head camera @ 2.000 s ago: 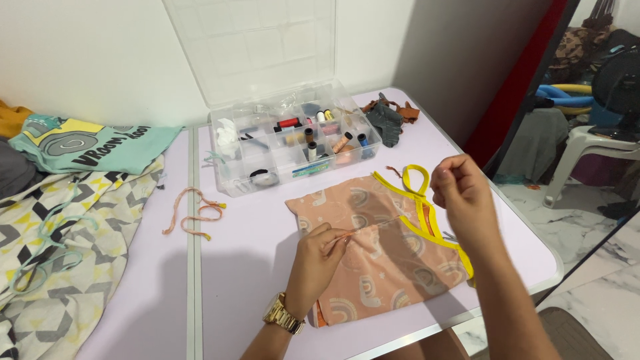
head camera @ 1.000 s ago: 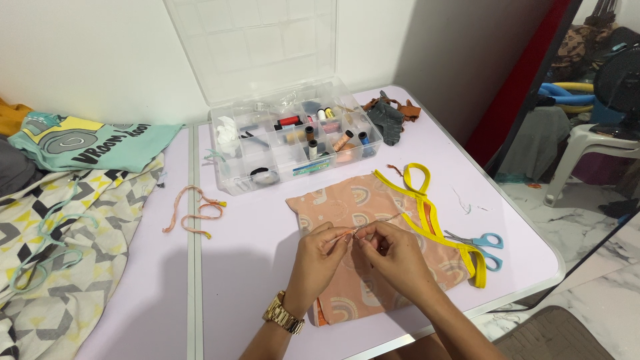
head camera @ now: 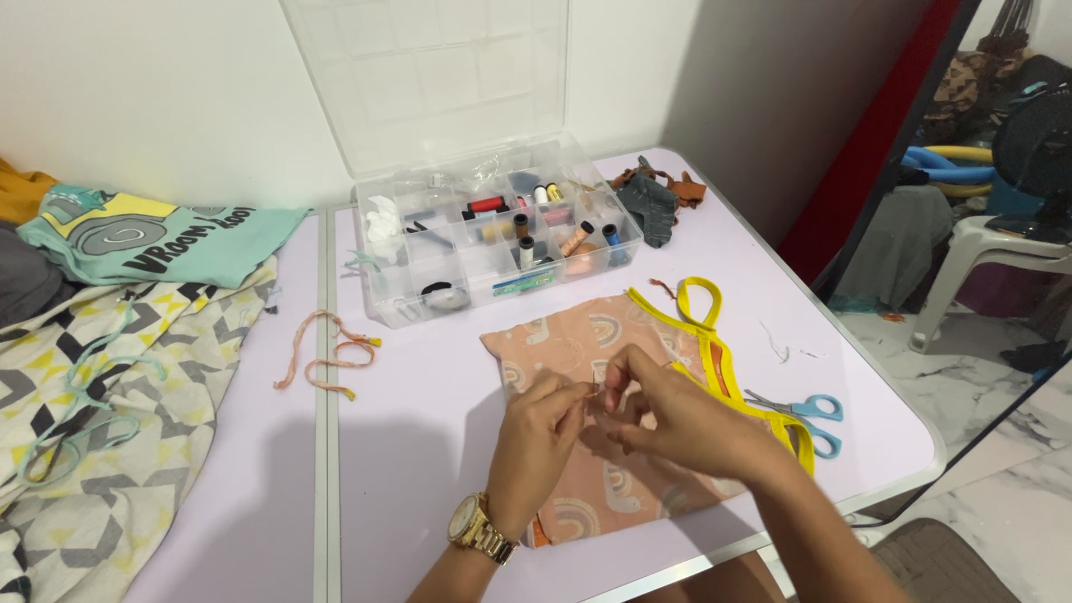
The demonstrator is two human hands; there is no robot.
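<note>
Pink fabric with a rainbow print (head camera: 578, 519) lies on the folding table, a yellow zipper tape (head camera: 722, 368) along its right side. Over the fabric, my left hand (head camera: 540, 427), with a gold watch (head camera: 480, 529) on the wrist, pinches a small bit of it or of thread between thumb and fingertips. My right hand (head camera: 662, 410) is close beside, fingers curled and slightly apart near the left fingertips; whether it holds a needle or thread is too small to tell. Blue-handled scissors (head camera: 816, 408) rest right of the zipper tape, partly under it.
An open clear plastic organizer (head camera: 419, 314) with thread spools stands behind the fabric. Grey and brown scraps (head camera: 649, 205) lie at its right. A pink cord (head camera: 322, 368) is at the left, near the table seam. Patterned cloth (head camera: 134, 402) and a green shirt (head camera: 193, 243) cover the far left.
My right hand was raised away to the right two seconds ago, came down to the left fingertips, and is now slightly apart from them. My left hand has stayed near the same spot.
</note>
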